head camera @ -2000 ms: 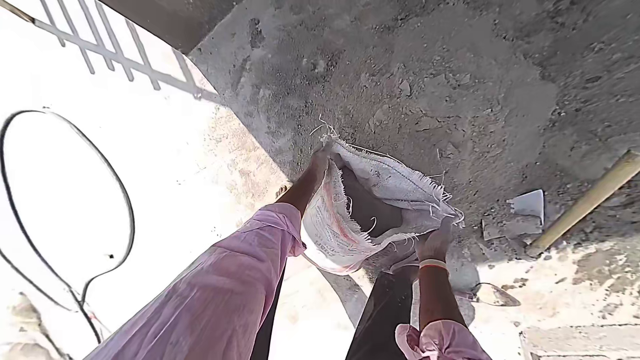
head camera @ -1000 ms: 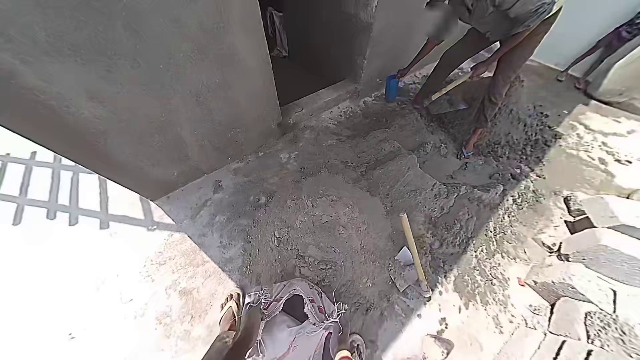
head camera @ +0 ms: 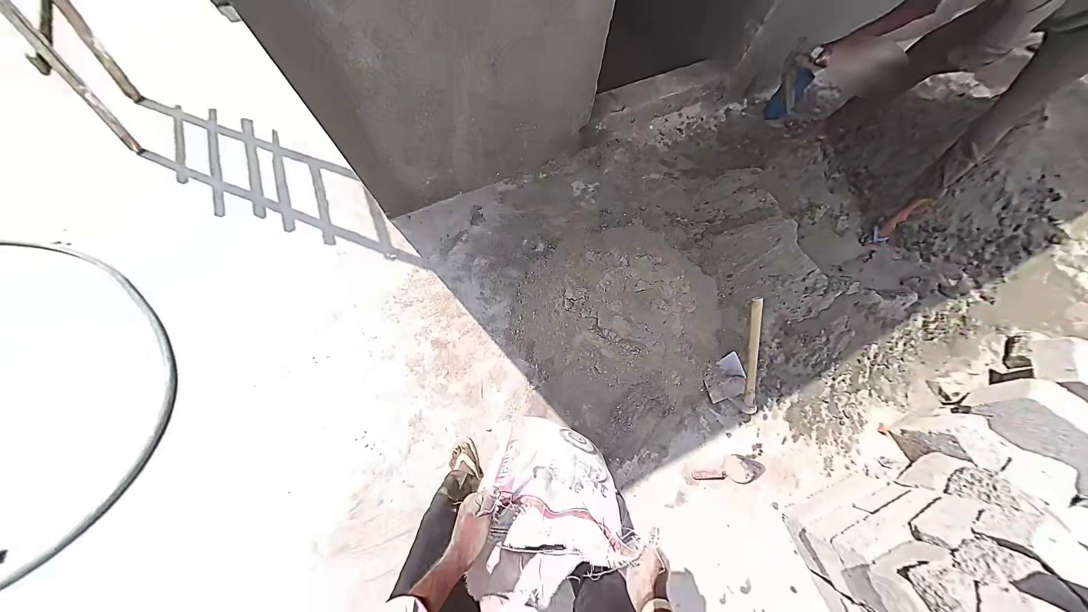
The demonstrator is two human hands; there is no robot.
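A white woven sack (head camera: 557,484) with red and dark printing and a frayed edge stands between my legs at the bottom of the view. My left hand (head camera: 480,510) grips the left end of its edge. On the right, my right hand (head camera: 648,565) holds the other end of the frayed edge. The sack's opening faces me, and its contents are hidden. Beyond it lies a patch of grey powdery material (head camera: 629,314) on the shaded ground.
A hoe with a wooden handle (head camera: 754,353) lies ahead right, a trowel (head camera: 739,469) nearer. Paving blocks (head camera: 926,510) are piled at right. A co-worker's leg (head camera: 977,127) and blue container (head camera: 789,93) are at upper right. A hose (head camera: 170,365) curves at left beside a ladder-like shadow (head camera: 255,170).
The sack's opening, facing up with dark contents showing two seconds ago, is now turned toward me. Both hands have stayed at its edge. The view has shifted widely.
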